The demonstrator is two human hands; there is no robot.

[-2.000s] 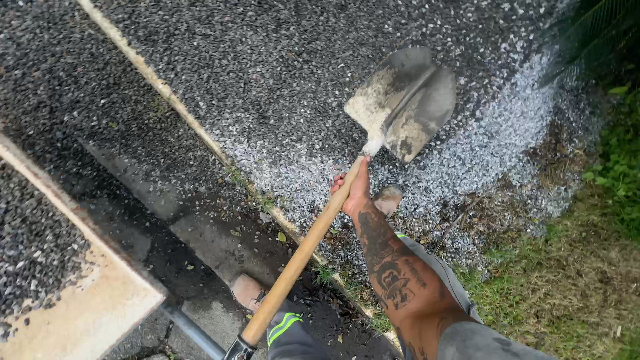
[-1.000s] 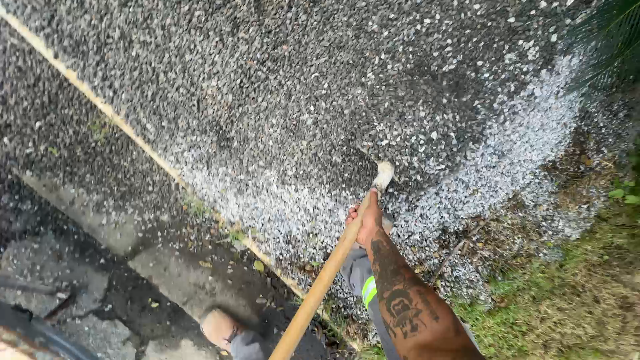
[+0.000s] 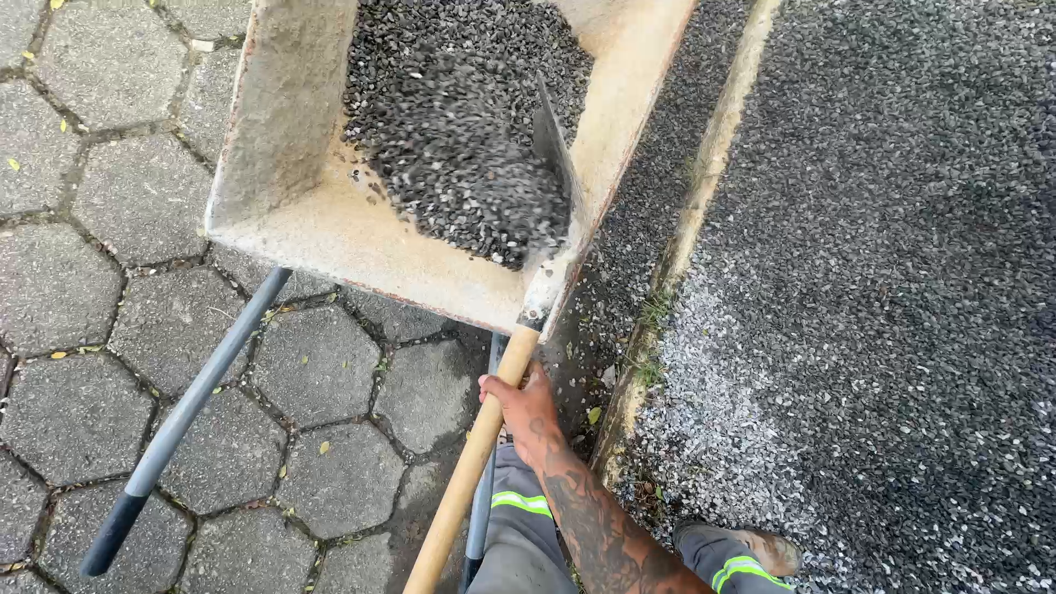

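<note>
My right hand (image 3: 521,406) is closed around the wooden shaft of a shovel (image 3: 472,470), just below its metal socket. My left hand is out of view, as is the shaft's lower end. The shovel's blade stands on edge inside the wheelbarrow's tray (image 3: 371,260), near the right wall. Dark gravel (image 3: 470,140) lies in the tray, and part of it is blurred beside the blade. The tray's inner faces are pale and crusted.
The wheelbarrow's grey handle (image 3: 206,392) with a black grip extends over hexagonal pavers (image 3: 322,367). A concrete curb (image 3: 714,157) borders a gravel bed (image 3: 899,272), with whitish gravel along its near part. My boot (image 3: 771,553) rests on the bed's gravel.
The shovel has moved from over the gravel bed into the wheelbarrow tray, my right hand still around its shaft. The view has swung left to the wheelbarrow.
</note>
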